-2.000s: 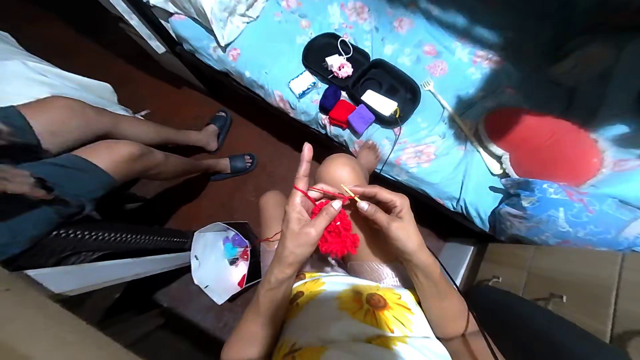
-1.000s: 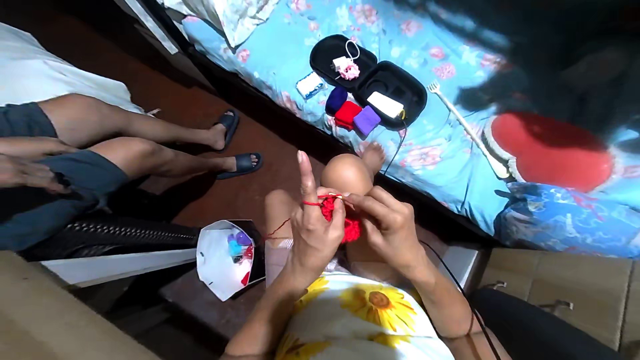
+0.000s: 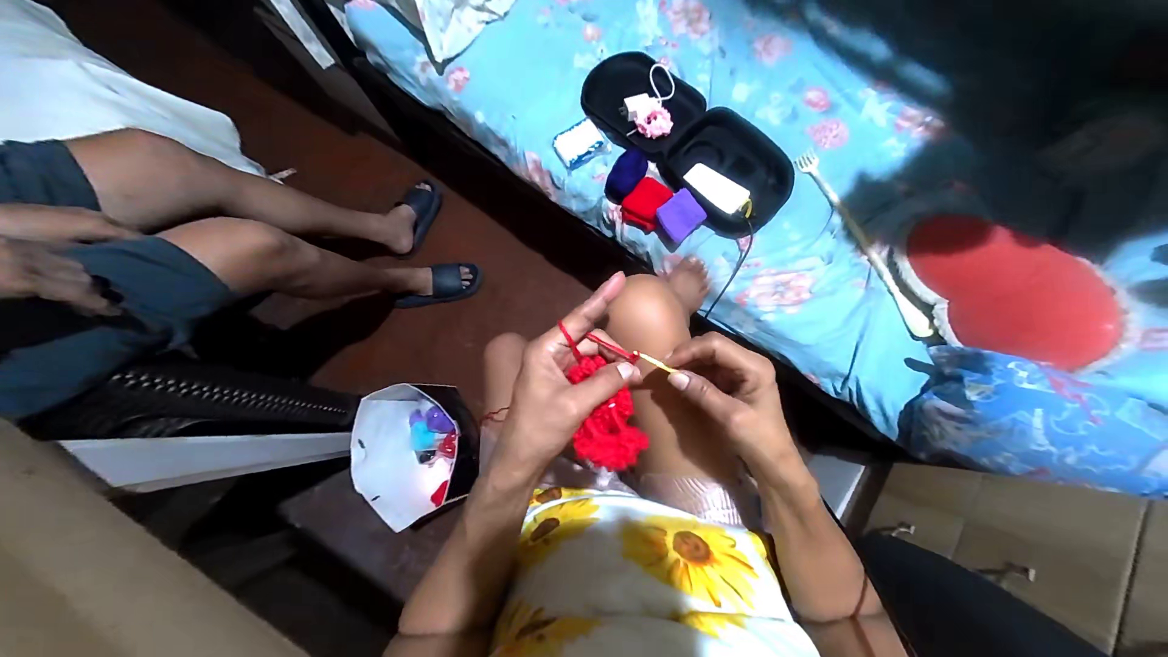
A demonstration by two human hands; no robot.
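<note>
My left hand point(image 3: 561, 392) pinches a red crocheted piece point(image 3: 610, 429) between thumb and fingers, and its index finger is raised with red yarn point(image 3: 568, 336) looped around it. A yellowish crochet hook point(image 3: 655, 362) is held in my right hand point(image 3: 730, 388), between thumb and fingers. The hook's tip meets the red yarn just right of my left thumb. The crocheted piece hangs over my lap, below the hook. From the left hand a strand of yarn runs down toward a white open box point(image 3: 379, 470) that holds small purple, blue and red things.
On the floral bedsheet point(image 3: 785, 292) lie an open black case point(image 3: 776, 173), red point(image 3: 644, 203) and purple point(image 3: 681, 215) small items, a back scratcher point(image 3: 862, 239) and a red cushion point(image 3: 1013, 292). Another person's legs point(image 3: 274, 255) are at left. Wooden drawers point(image 3: 1049, 538) stand at right.
My right hand has moved away from the left one, so the hook shows again between them. More of the red piece is visible than one second ago.
</note>
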